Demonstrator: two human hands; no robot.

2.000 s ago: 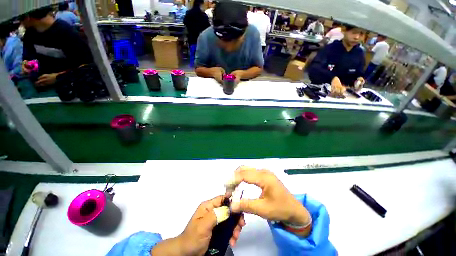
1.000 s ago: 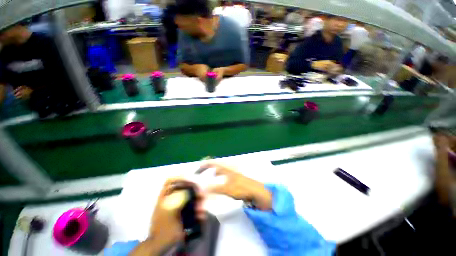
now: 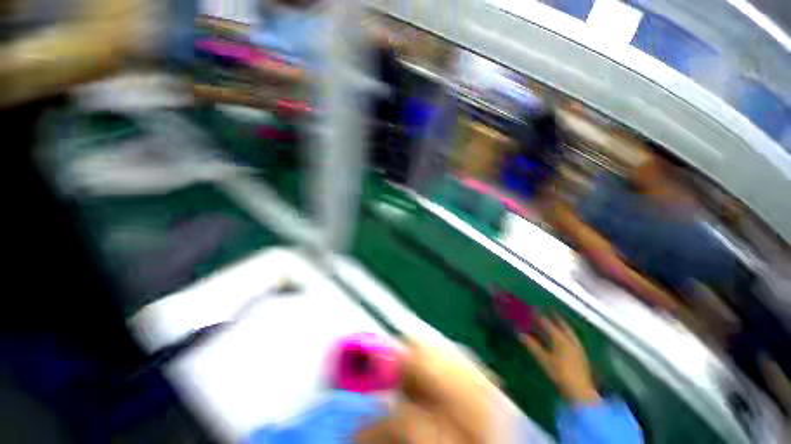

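The view is strongly blurred. My right hand [image 3: 564,355] is over the green belt, fingers spread, close beside a dryer head with a magenta end [image 3: 513,310]. I cannot tell if they touch. My left hand [image 3: 447,381] is low in the picture over the bench edge, partly blurred into the wrist and sleeve. Another dryer head's magenta ring [image 3: 364,362] shows just left of it, above my blue sleeve. Whether my left hand holds anything is not clear. The black handle is not visible.
The white bench [image 3: 234,381] carries a long thin tool, probably the mallet [image 3: 247,305]. A white upright post [image 3: 334,130] rises beside the green belt [image 3: 434,269]. A person in grey-blue [image 3: 650,230] is across the belt. A large dark shape fills the left edge.
The view has swung left and tilted. My hands have moved apart from the handle work; my right hand now reaches over the belt. The loose handle at right has left the view.
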